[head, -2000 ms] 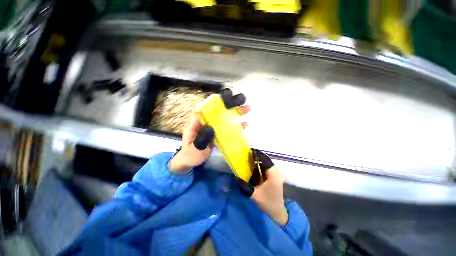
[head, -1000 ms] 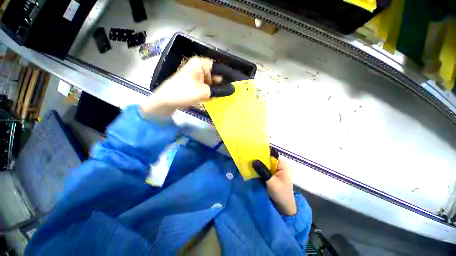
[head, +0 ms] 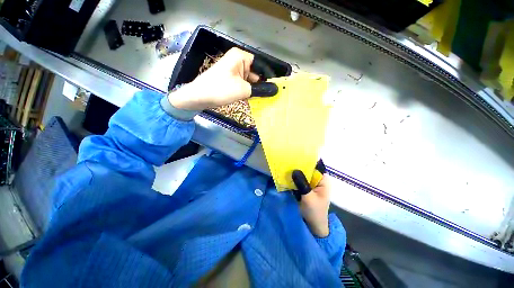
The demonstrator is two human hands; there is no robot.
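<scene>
A fanned stack of yellow insulating sheets (head: 293, 126) is held over the bench edge in front of the blue smock. My left hand (head: 225, 84), with black finger cots, pinches the stack's upper left corner between thumb and fingers. My right hand (head: 313, 194), also with black finger cots, grips the lower end, its thumb on top. A small yellow piece, perhaps a tool handle, shows beside the right fingers. A black parts bin (head: 189, 59) filled with tan-gold slivers lies partly hidden behind my left hand.
Small black parts (head: 135, 28) and a grey-blue metal plate (head: 172, 45) lie left of the bin. A large black box (head: 62, 22) stands at the upper left. Tiny scraps are scattered on the pale bench (head: 417, 146). Yellow sheets (head: 442, 39) hang at the upper right.
The sheets have fanned wider at the top since one second ago. My left hand has moved right with their corner. Two seconds ago they formed a narrow, compact stack.
</scene>
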